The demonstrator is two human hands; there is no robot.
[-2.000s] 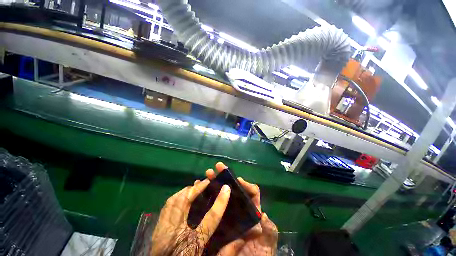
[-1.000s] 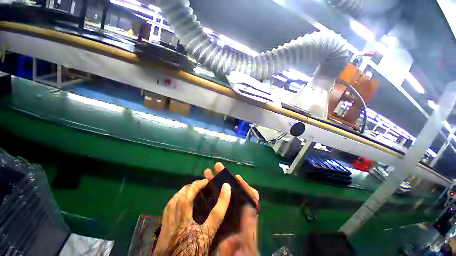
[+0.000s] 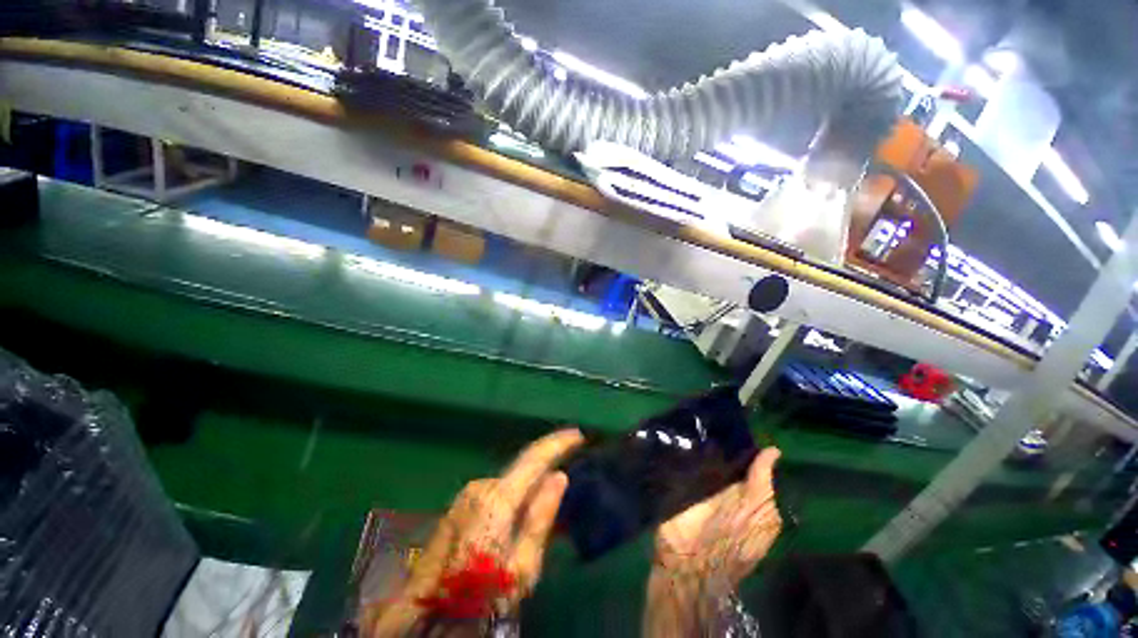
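Note:
A dark, glossy phone-sized panel [image 3: 661, 471] is held tilted above the green bench, with light spots reflected on its face. My left hand [image 3: 493, 536] holds its left end between thumb and fingers; a blurred bright red patch shows near the wrist. My right hand [image 3: 721, 530] holds its lower right side, with the thumb at the right edge. I cannot tell if the panel is a bare display module or a whole phone.
Clear plastic blister trays [image 3: 81, 511] are stacked at left, beside a white sheet [image 3: 237, 601]. A flat part [image 3: 381, 548] lies by my left hand. A black object [image 3: 836, 598] is at lower right. A raised pale shelf [image 3: 499, 206] runs behind the green bench [image 3: 312, 337].
The panel has turned from steeply upright to lying more sideways, with its face now reflecting light. My hands have moved apart to its two ends. The view has shifted slightly.

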